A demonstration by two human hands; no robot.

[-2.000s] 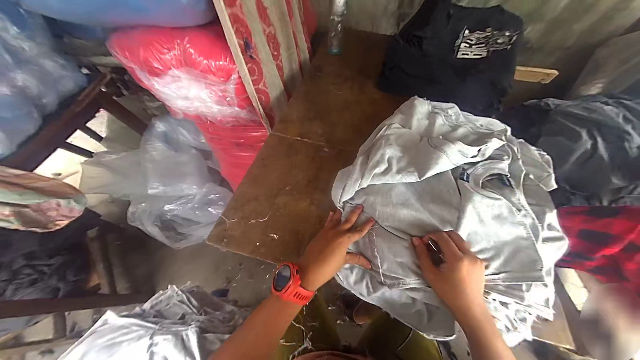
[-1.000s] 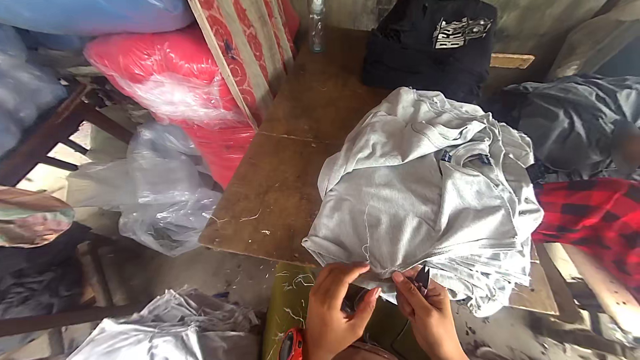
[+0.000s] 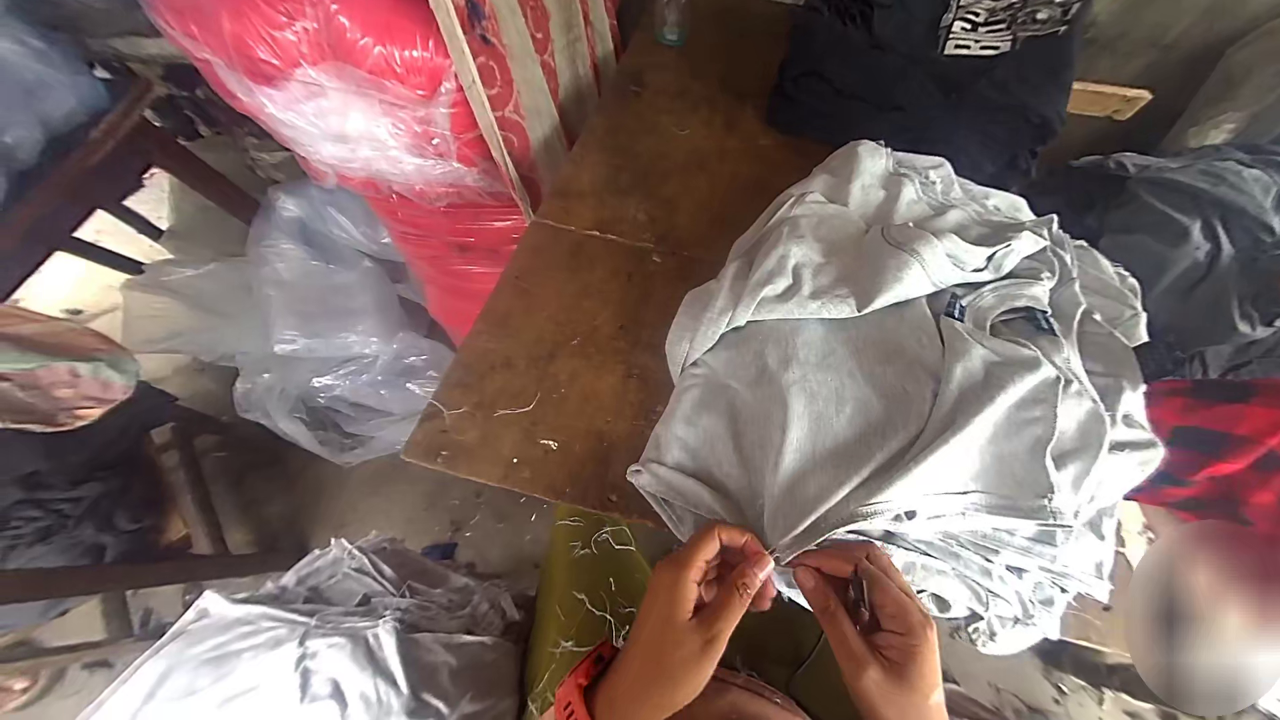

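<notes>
A pile of light grey shirts (image 3: 850,390) lies on the brown wooden table, its near edge hanging over the front. At that edge, my left hand (image 3: 705,610) pinches the hem of the top shirt between thumb and fingertips; an orange-red watch strap is on the wrist. Close to its right, my right hand (image 3: 875,620) pinches the same hem with thumb and index finger. A small dark metal tool (image 3: 860,600) is tucked in the right hand's curled fingers; its kind cannot be told. The cloth gathers into folds where both hands meet.
The wooden table (image 3: 590,350) bears loose threads. Behind the pile sit folded black shirts (image 3: 900,90); dark garments and red-and-black checked cloth (image 3: 1215,450) lie right. Clear plastic bags (image 3: 330,330), a red wrapped bundle (image 3: 450,250) and more grey garments (image 3: 330,640) are at left.
My left hand has moved from lying flat on the shirt to its near hem, and both hands have come together there. The near part of the top shirt is now gathered at the fingertips.
</notes>
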